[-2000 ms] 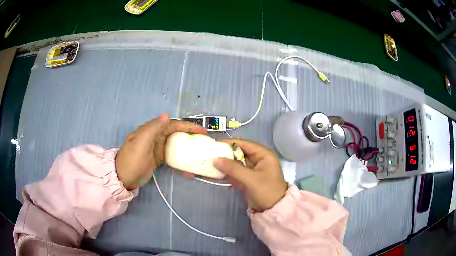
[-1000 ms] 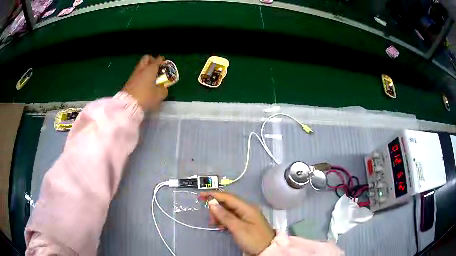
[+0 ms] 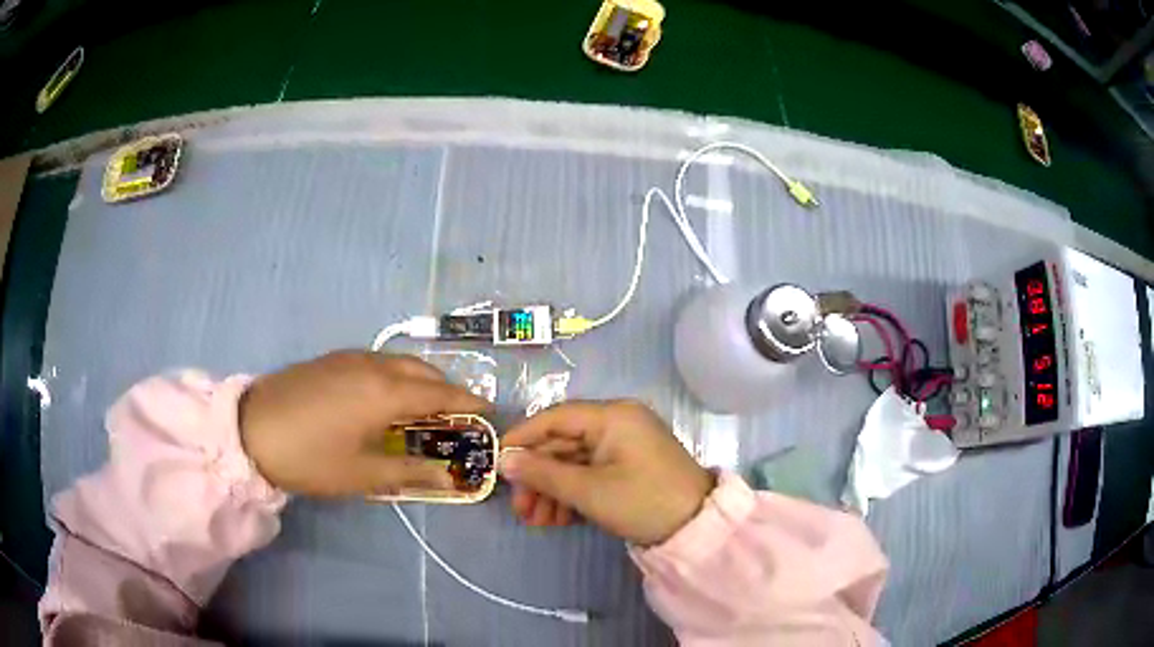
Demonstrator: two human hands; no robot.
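Note:
My left hand (image 3: 335,423) holds an open device housing (image 3: 449,458) just below the USB tester, its inside with a dark circuit board facing up. My right hand (image 3: 601,468) pinches a small plug tip at the housing's right end; the fingers mostly hide it, and I cannot tell whether it is inserted. The USB tester (image 3: 521,325) lies mid-bench with its screen lit. A white cable (image 3: 411,329) joins its left end and a yellow-tipped plug (image 3: 572,325) its right end.
A translucent bottle (image 3: 734,348) with a metal top stands right of centre, beside a grey-green pad (image 3: 797,470) and crumpled white cloth (image 3: 892,449). A power supply (image 3: 1057,348) with red digits is at right. Another housing (image 3: 142,168) lies at the bench's upper left; more lie on the green conveyor (image 3: 418,51).
My left hand has come back from the conveyor with a housing. My right hand's plug tip is now at that housing's end. The view has tilted down towards the bench.

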